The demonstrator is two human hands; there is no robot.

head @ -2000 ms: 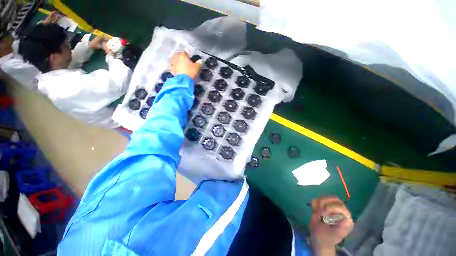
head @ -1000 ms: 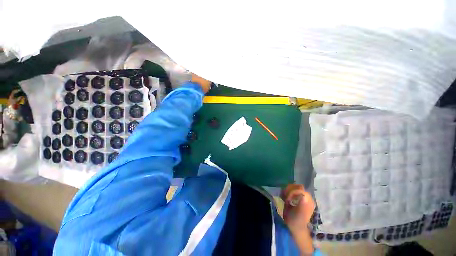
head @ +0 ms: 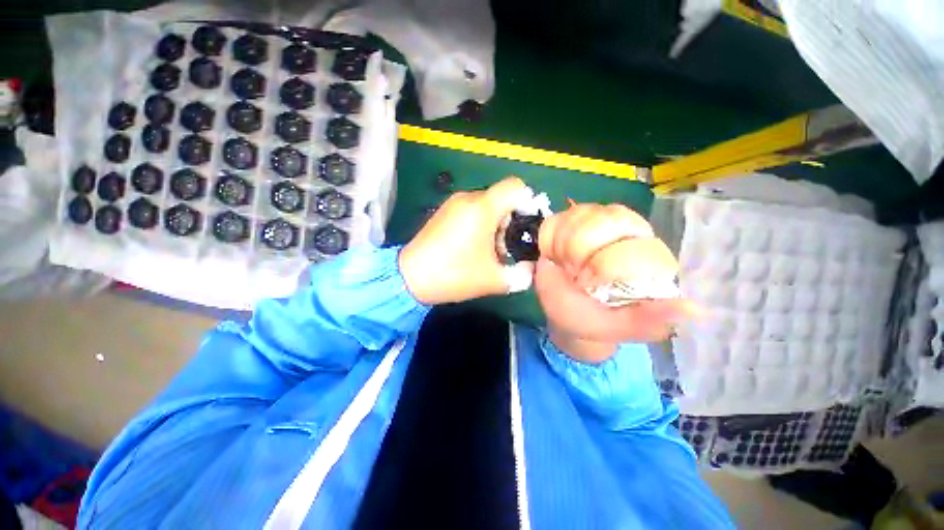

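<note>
My left hand [head: 464, 246] grips a black moulded part [head: 524, 237] by its rim in front of my chest, with pale covers on its fingertips. My right hand [head: 611, 264] is closed against the part's right side, with a short silvery object [head: 633, 291] in the fist; its exact shape is unclear. The white-lined tray [head: 223, 285] at the left holds rows of black parts. A loose black part [head: 444, 180] lies on the green mat beyond my left hand. My hands hide much of the mat.
A tray covered with a white pocketed sheet [head: 787, 300] stands at the right, with black parts in trays [head: 761, 447] at its near edge. Yellow tape [head: 518, 152] edges the mat. White sheeting [head: 880, 72] hangs at the upper right.
My left hand has come back from the far edge of the mat to my chest with a black part. My right hand has risen to meet it. The view has shifted.
</note>
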